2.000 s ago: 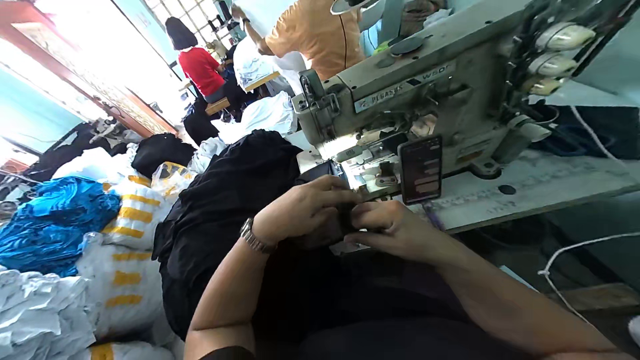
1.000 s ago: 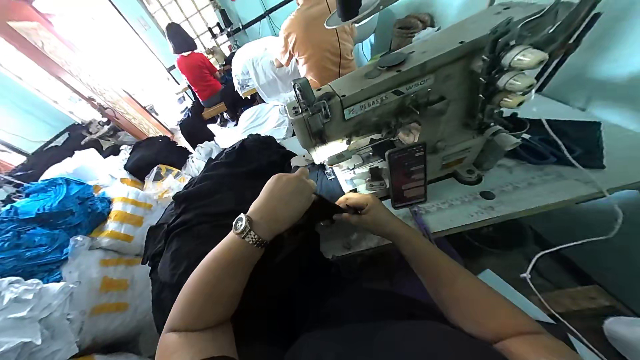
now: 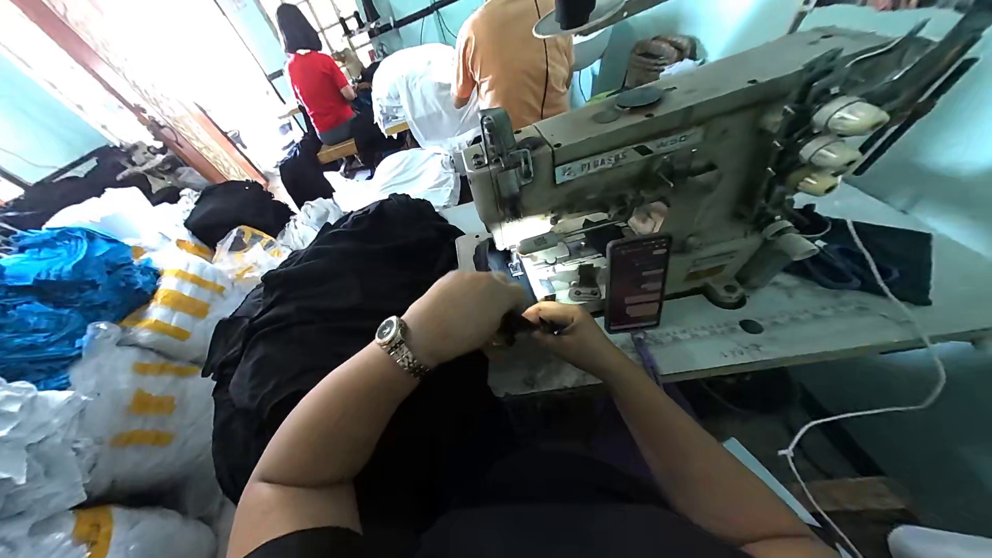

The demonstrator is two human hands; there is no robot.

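Note:
My left hand [image 3: 465, 316], with a metal wristwatch [image 3: 397, 345] on its wrist, grips dark fabric in front of the needle area of a Pegasus sewing machine [image 3: 697, 178]. Close beside it, my right hand [image 3: 570, 333] pinches the same fabric, its fingers curled around a small dark piece. The presser foot [image 3: 518, 267] stands just beyond both hands, under the lit machine head. A large heap of black fabric [image 3: 356, 271] lies left of the machine. What the fingertips hold is partly hidden.
A phone [image 3: 637, 283] stands upright against the machine, right of my right hand. Dark cloth [image 3: 891, 260] lies on the machine table [image 3: 821, 329], with a white cord [image 3: 868, 411] hanging over its edge. Taped plastic bags [image 3: 155, 395] and blue bundles [image 3: 70, 298] fill the left. Two people sit behind.
From two seconds ago, my hands have drawn back from beside the needle area toward the table's front edge. They have come closer together since one second ago, still on dark fabric.

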